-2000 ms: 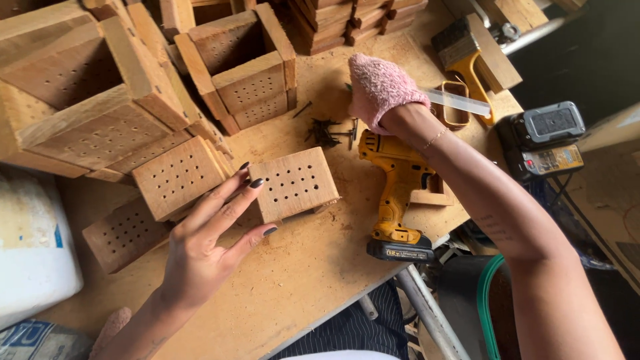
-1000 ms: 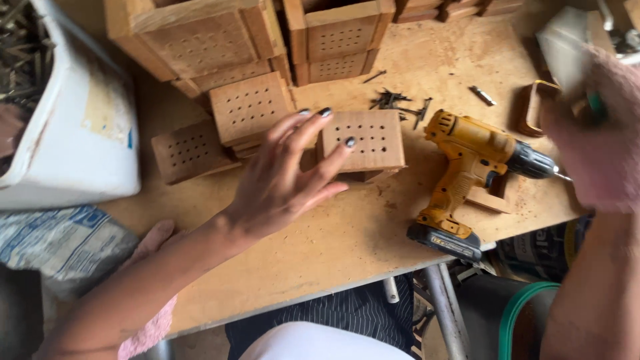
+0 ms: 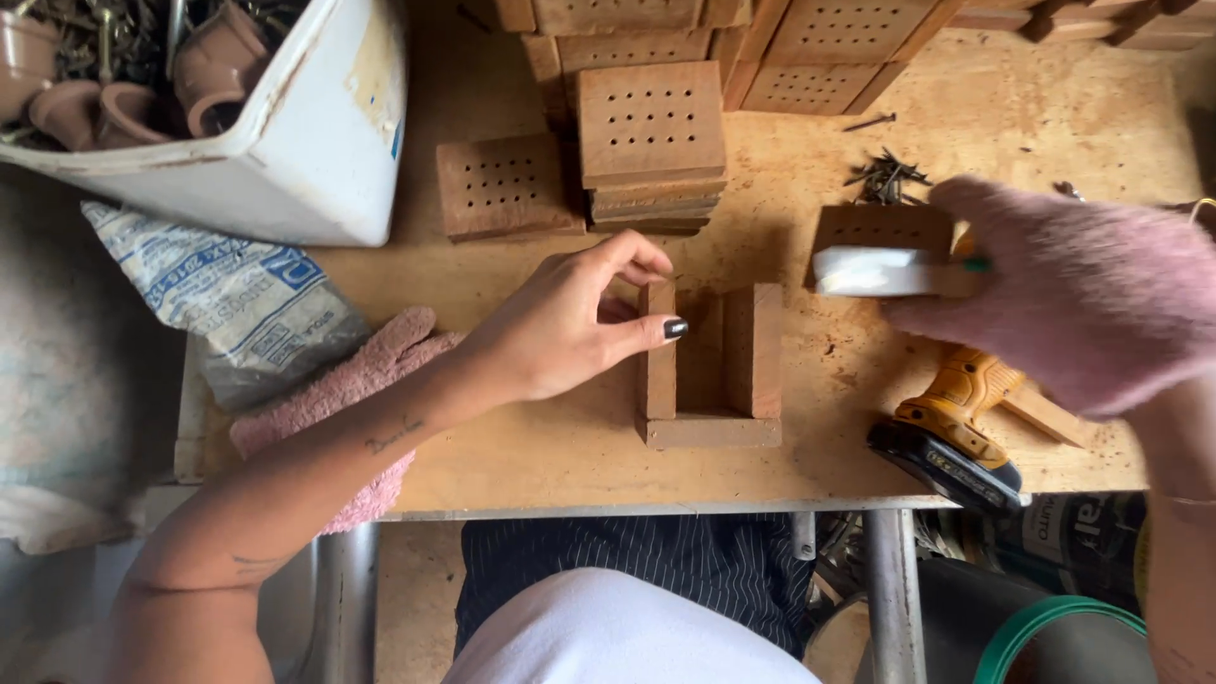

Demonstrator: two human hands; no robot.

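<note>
Near the table's front edge, a U-shaped wooden box frame (image 3: 714, 432) sits with its open side away from me. My left hand (image 3: 594, 323), bare, pinches its left wall between thumb and fingers. My right hand (image 3: 1064, 285), in a fluffy pink glove and blurred, grips a whitish tool (image 3: 872, 272) with a bit of green; its kind is unclear. Beneath that tool is a perforated wooden block (image 3: 883, 226); whether the hand touches it cannot be told. A yellow cordless drill (image 3: 959, 389) with a black battery lies partly hidden below the glove.
Perforated wooden blocks (image 3: 651, 123) are stacked behind the frame, another (image 3: 503, 185) beside them. Wooden boxes (image 3: 836, 43) stand at the back. Dark screws (image 3: 885, 179) lie right of centre. At left are a white bin (image 3: 332, 123), a plastic bag (image 3: 237, 294) and a loose pink glove (image 3: 370, 380).
The perforated block that sat on the frame is now to its right, leaving the frame uncovered. My left hand has moved onto the frame's left wall. My right hand has come back over the drill.
</note>
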